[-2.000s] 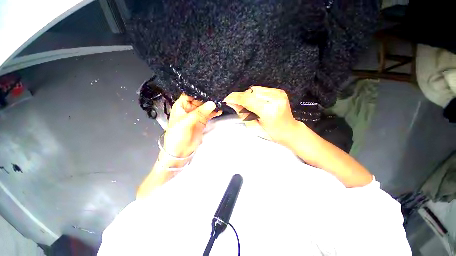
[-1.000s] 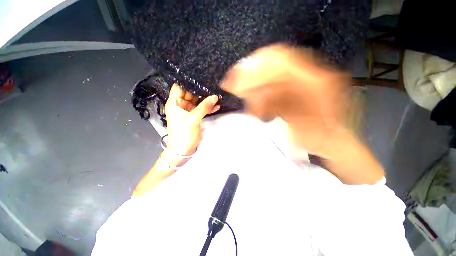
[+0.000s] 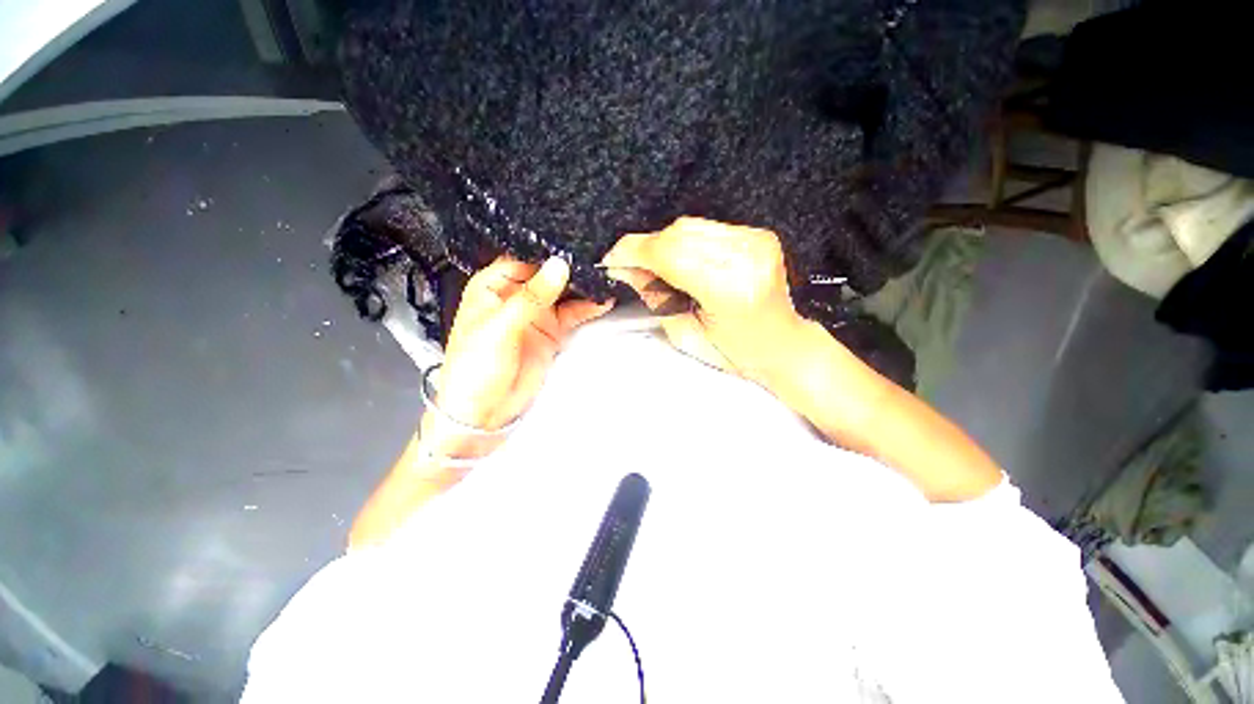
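Observation:
A large dark nubby garment lies over the lap and fills the top middle. A narrow black trim with silvery glints runs along its lower left edge. My left hand pinches the trimmed edge between thumb and fingers. My right hand is just to its right, with thumb and index fingertips together at the edge. A needle or thread at the right fingertips is too small to make out. Something dark shows under the right palm, partly hidden.
Glossy black curly trim hangs left of the lap. A black microphone-like object lies on the white-clothed chest. A wooden stool and cream cloth are at the right. Green cloth hangs beside the garment. Grey floor lies left.
My right hand was blurred and farther right a second ago. It has come back to the garment edge beside my left hand, which still pinches the trim.

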